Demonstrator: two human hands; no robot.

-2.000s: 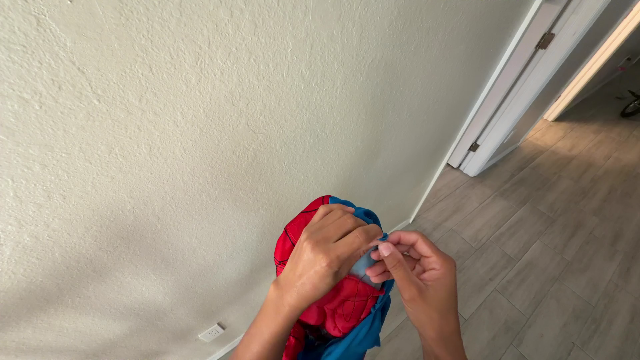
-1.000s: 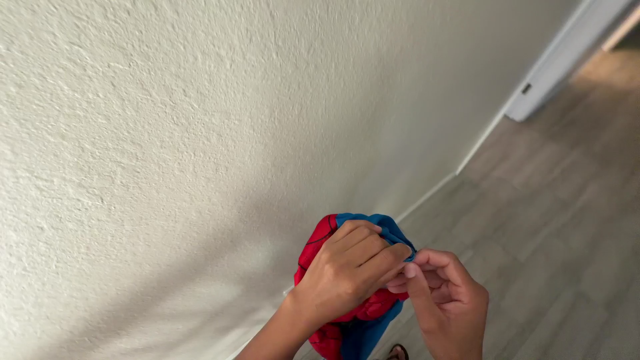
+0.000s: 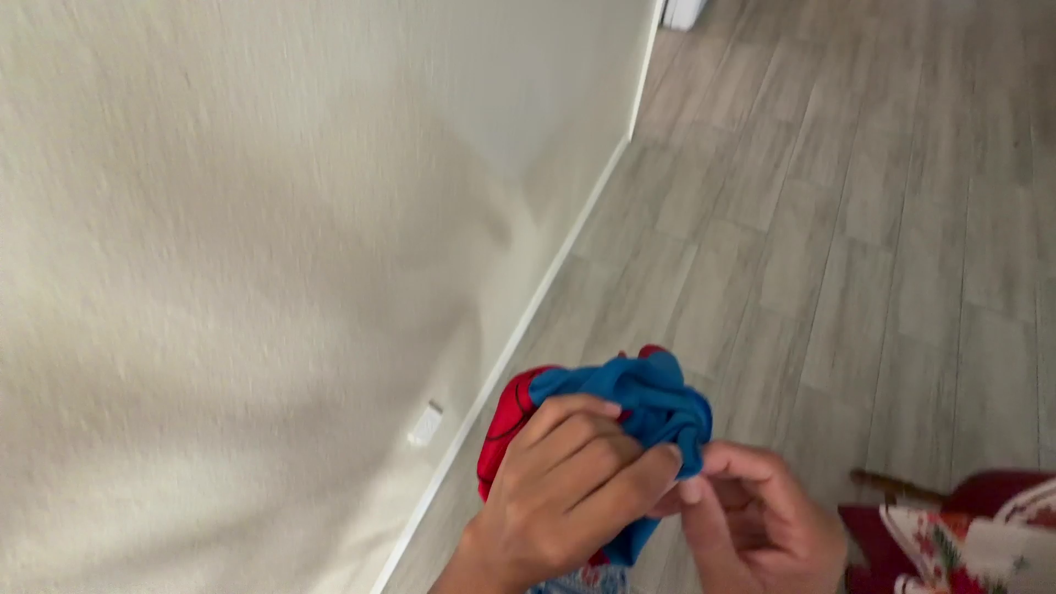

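A bunched red and blue cloth garment [image 3: 652, 396] with black lines on its red part is held up near the bottom centre. My left hand [image 3: 577, 487] lies over its near side, with the fingers curled on the fabric. At the garment's right edge, my right hand [image 3: 759, 511] pinches the blue cloth between thumb and forefinger. The fingertips of both hands are close together there. Part of the garment is hidden behind my left hand.
A textured pale wall [image 3: 289, 206] with a white baseboard [image 3: 528, 318] and a white wall plate [image 3: 426, 424] rises at left. Wood-look tile flooring [image 3: 792, 247] spreads right. Patterned red and white fabric [image 3: 965, 536] is at lower right.
The view has turned, bringing more floor and the patterned fabric at lower right into sight. More blue cloth shows above my left hand than before. Both hands still hold the garment.
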